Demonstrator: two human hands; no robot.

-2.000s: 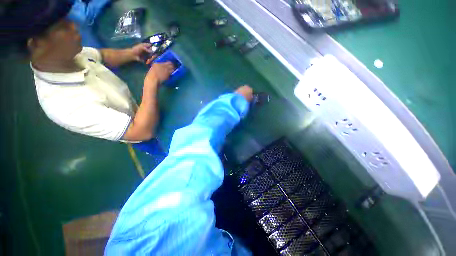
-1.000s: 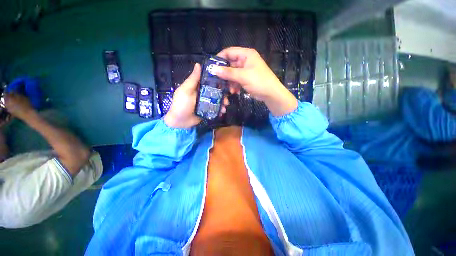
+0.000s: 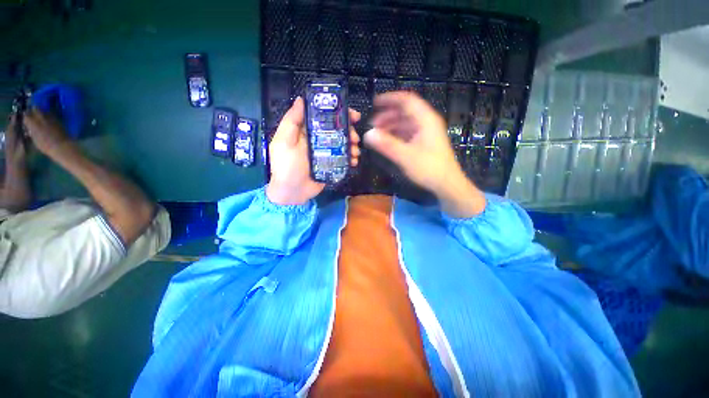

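A black phone body with silvery-blue circuitry in its lower half and a round ring near its upper end is upright in my left hand. My left thumb is on its left edge and fingertips show on its right edge. My right hand is just right of the phone body, apart from it, over the black tray. Its fingers are curled and blurred; I cannot tell whether they hold anything. Three more phone bodies lie left of the tray, one farther up and two side by side.
A clear blister tray lies right of the black tray. At far left a person's hands are by a small blue bin. A blue sleeve is at far right, near a blue perforated crate below bench level.
The view has swung from the left side to my front. My left hand now holds a phone body. Since one second ago, my right hand has moved off it to the right.
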